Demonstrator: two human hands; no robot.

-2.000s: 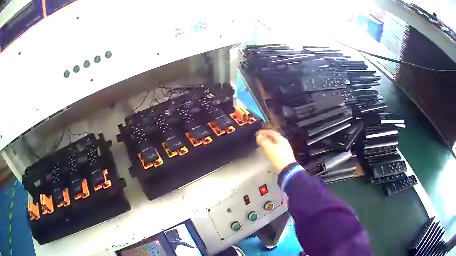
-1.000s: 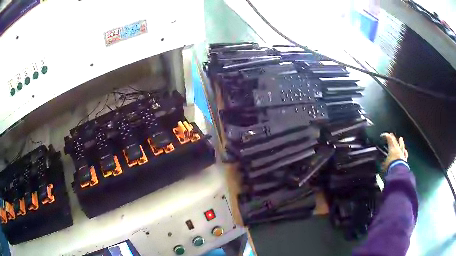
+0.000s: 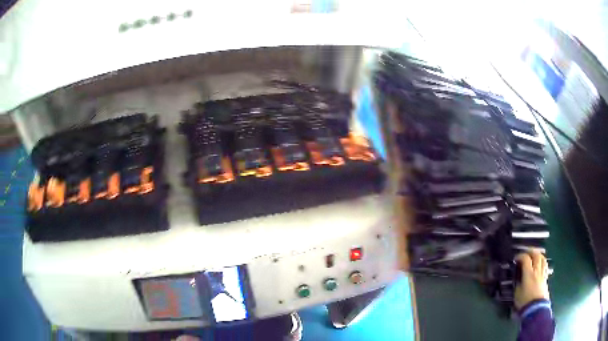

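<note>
My right hand [image 3: 532, 276] is at the near right end of the heaped black remote controls [image 3: 460, 200]. Its fingers are closed around black remotes there; blur hides how many. A small skin-toned patch at the bottom edge may be my left hand [image 3: 189, 338], but too little shows to tell its state. The right black test fixture [image 3: 287, 193] has remotes in four slots behind orange clamps; its rightmost slot shows bare orange clamp. The left fixture [image 3: 100, 216] holds remotes in its right slots, and its two leftmost orange clamps look uncovered.
The white machine [image 3: 220, 248] fills the left and centre. Its front carries a touchscreen [image 3: 170, 298], green push buttons [image 3: 330, 284] and a lit red switch [image 3: 356, 254]. The dark green bench [image 3: 443, 310] lies right, with a cable behind the pile. Blue floor shows below.
The view has swung back left over the machine. My right hand has gone from the fixture, open beyond the pile's right side, to the near remotes, where its fingers have closed.
</note>
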